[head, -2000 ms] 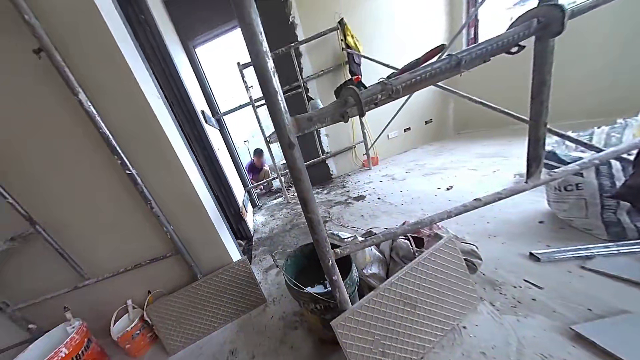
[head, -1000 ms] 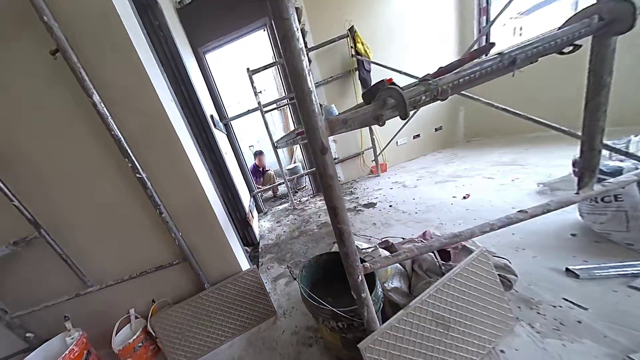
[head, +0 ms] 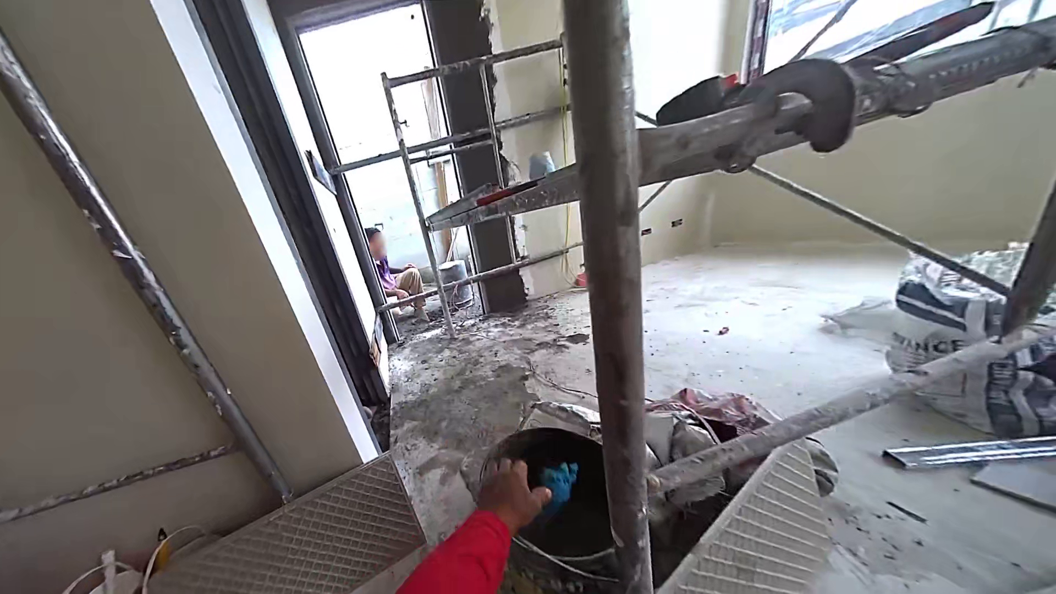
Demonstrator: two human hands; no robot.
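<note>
My left hand (head: 511, 493), in a red sleeve, reaches over the left part of a dark bucket (head: 569, 569) with a wire handle. Its fingers are bent and its thumb points right. Just right of the thumb, a crumpled blue sponge or cloth (head: 559, 487) shows against the dark inside of the bucket. Whether the hand touches or grips it cannot be told. An upright scaffold pipe (head: 615, 330) passes in front of the bucket's right side. My right hand is out of view.
Textured tiles or boards (head: 305, 528) lean on both sides of the bucket. Crumpled sacks (head: 701, 421) lie behind it. A slanted scaffold brace (head: 825, 404) crosses at right, near a printed sack (head: 949, 355) and metal channels (head: 973, 452). A person (head: 400, 276) sits by the far doorway.
My left hand has come into view over the bucket, and the blue thing now shows there; neither was visible before. The seated person remains by the doorway.
</note>
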